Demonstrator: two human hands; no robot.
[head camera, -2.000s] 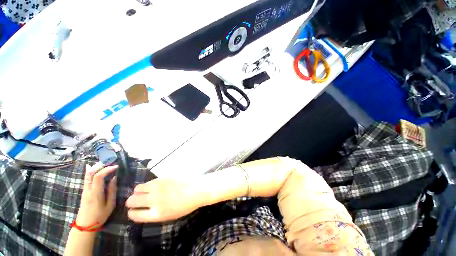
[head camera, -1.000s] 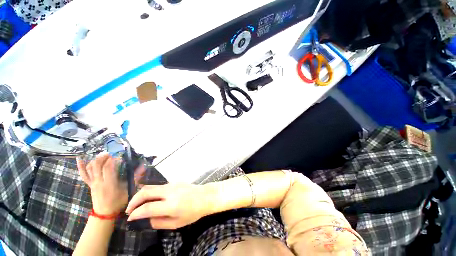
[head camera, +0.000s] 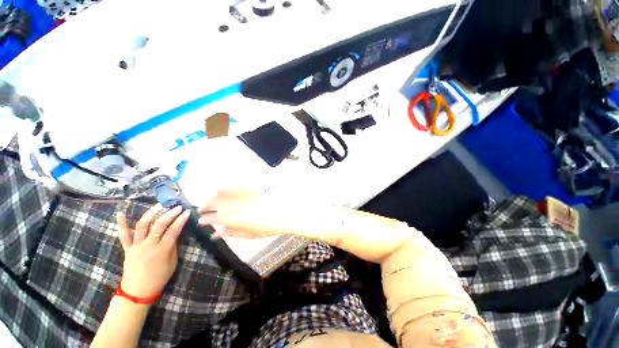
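A plaid fabric panel in black, grey and white lies at the left end of the sewing machine. A black band runs along its right side from the presser foot area toward my lap. My left hand lies on the cloth just below the presser foot, fingers spread and pressing down, fingertips at the cloth edge. My right hand is blurred beside the needle area, with its fingertips at the upper part of the black band; whether it pinches the band is unclear.
Black-handled shears, a dark flat phone and a brown card lie on the white table. Red-and-orange scissors are at its right end. A plaid garment bundle is heaped at right, beside a blue bin.
My right hand has moved up from the lap side to beside the needle area. The black band now stretches diagonally toward my lap. My left hand stays near the presser foot. The view has shifted slightly.
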